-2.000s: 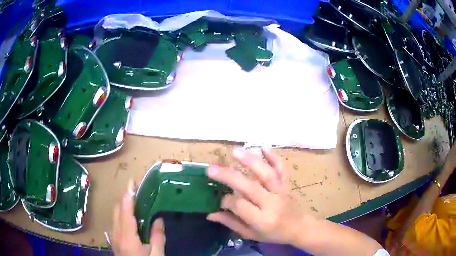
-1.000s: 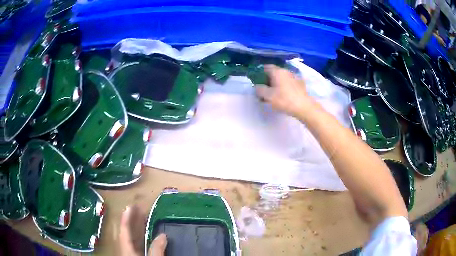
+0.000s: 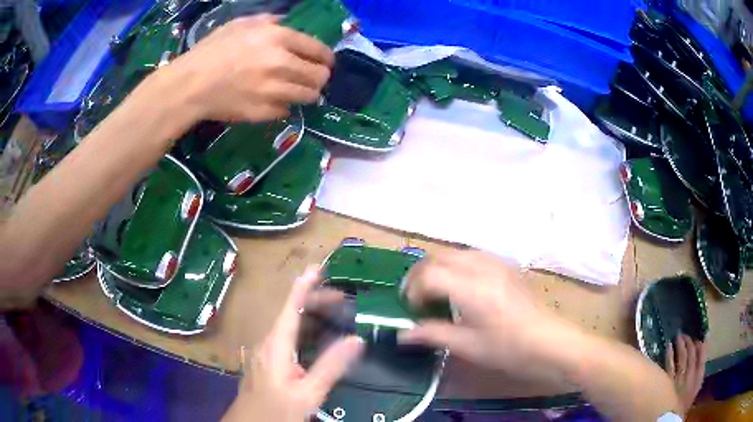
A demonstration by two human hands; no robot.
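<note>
A glossy green car body shell (image 3: 363,261) lies on the board in front of me, its dark hollow facing up. My left hand (image 3: 304,350) grips its left side, fingers at the outer edge and thumb over the hollow. My right hand (image 3: 475,309), blurred, holds a small green body panel (image 3: 388,303) over the shell's opening. The panel's pale silver edge faces me. The right fingers hide part of the panel and the shell's right side.
Another person's arm (image 3: 107,173) reaches in from the left, holding a green part (image 3: 316,20). Another hand (image 3: 687,363) touches a shell (image 3: 665,309) at right. Shells are piled on both sides. A white sheet (image 3: 487,189) bears green panels at its far edge, before blue bins (image 3: 504,33).
My right hand has come back from the sheet's far edge with a green panel, now over the shell. Another person's arm has entered at left. The view has shifted.
</note>
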